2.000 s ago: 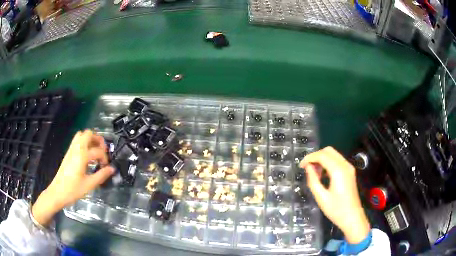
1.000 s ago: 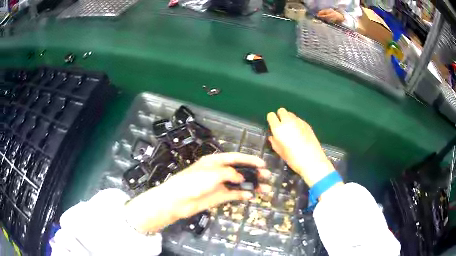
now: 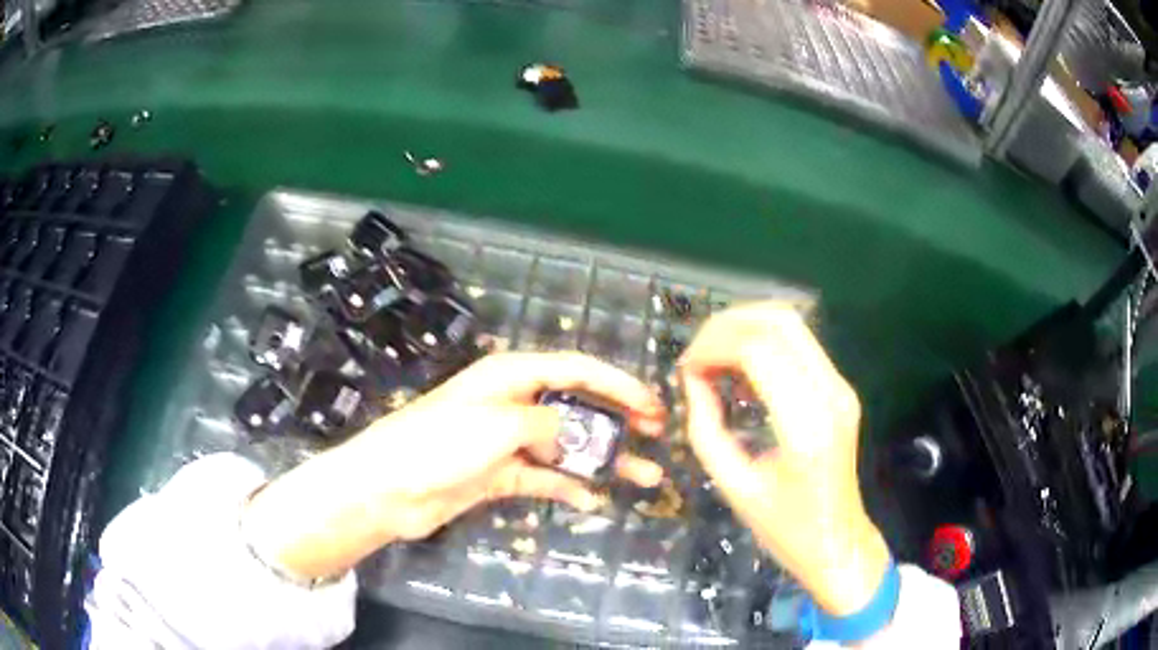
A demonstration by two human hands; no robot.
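My left hand (image 3: 470,438) holds one black watch housing (image 3: 584,434) over the middle of the clear tray (image 3: 533,587), its hollow side with metallic bits facing up. My right hand (image 3: 781,438) is just right of the housing, thumb and forefinger close together; whether a small part is between them cannot be told. A pile of black housings (image 3: 381,298) lies in the tray's upper left. Small gold-cream parts (image 3: 523,546) lie mid-tray, partly hidden by my hands. Small dark parts (image 3: 676,305) sit in pockets at the right.
Stacked black blister trays (image 3: 89,305) stand at left. At right is a black fixture (image 3: 1048,444) with a red button (image 3: 950,550), a silver button (image 3: 927,455) and a small display (image 3: 985,604). A black-and-orange item (image 3: 549,86) and metallic bits (image 3: 425,164) lie on the green surface. Another tray (image 3: 825,70) is beyond.
My left hand has moved from the housing pile to mid-tray with a housing, now showing its hollow side. My right hand has come down from the tray's far edge beside it. The view has shifted.
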